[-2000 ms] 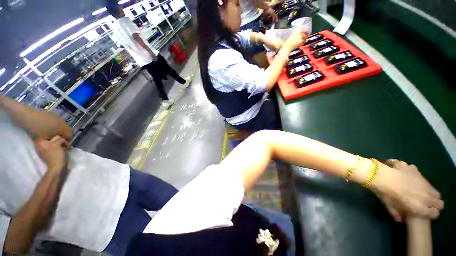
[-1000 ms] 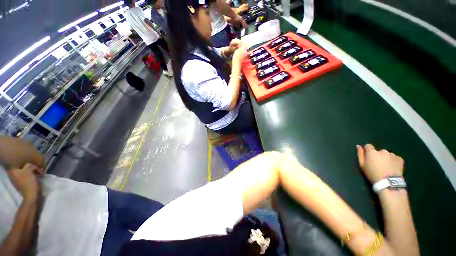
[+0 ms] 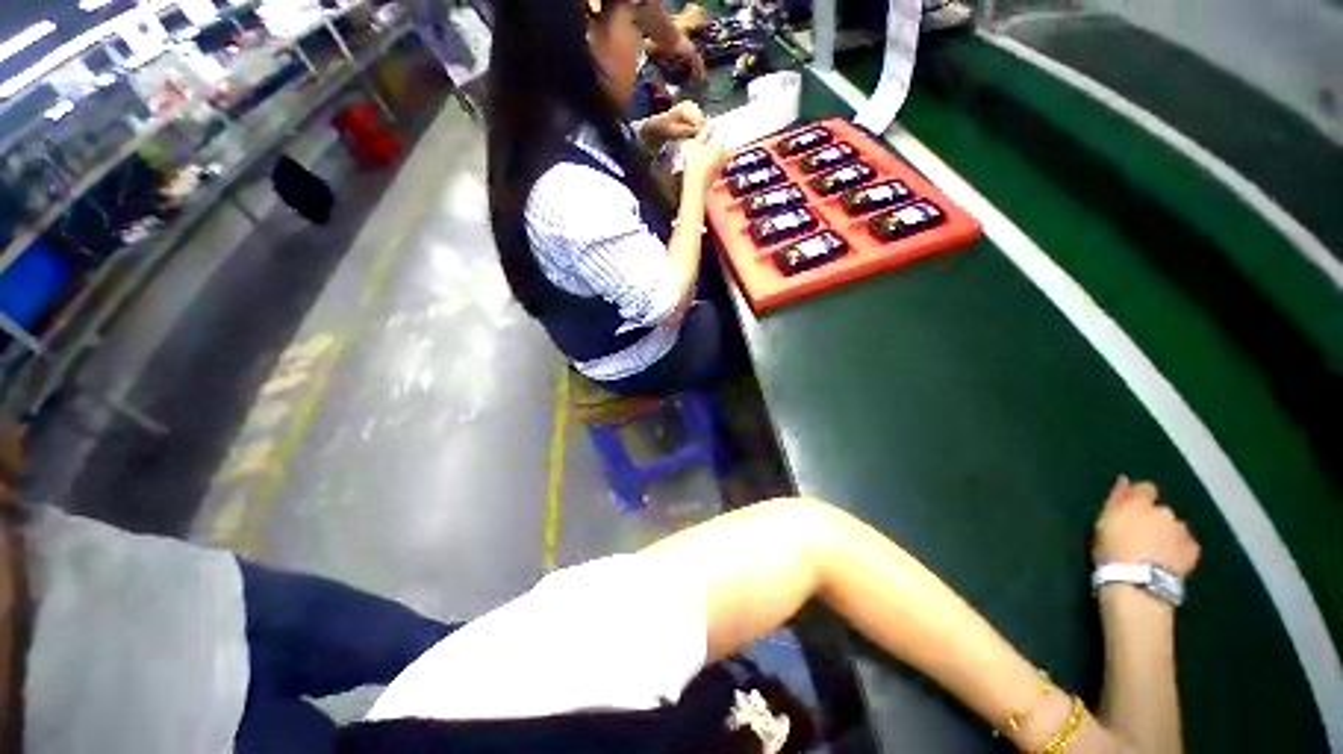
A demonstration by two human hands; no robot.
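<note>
My right hand [image 3: 1143, 533], with a white watch, rests loosely curled on the dark green bench top [image 3: 943, 442]. Nothing shows in it. My left forearm, with a gold bracelet, reaches across the bench toward the right forearm at the bottom edge. My left hand is almost wholly cut off there, so its fingers are hidden. Farther along the bench, a red tray [image 3: 869, 265] holds several small black units [image 3: 809, 252] in two rows. Neither hand touches the tray.
A seated worker [image 3: 611, 236] in a dark vest has both hands beside the red tray. A curved white strip [image 3: 1164, 390] borders the green belt at right. A blue stool [image 3: 648, 457] stands below that worker. Another person's pale shirt [image 3: 140, 633] is at lower left.
Two seconds ago my left hand was clasped over my right hand or wrist. It has slid down out of the picture, uncovering the right hand and watch. The view has shifted.
</note>
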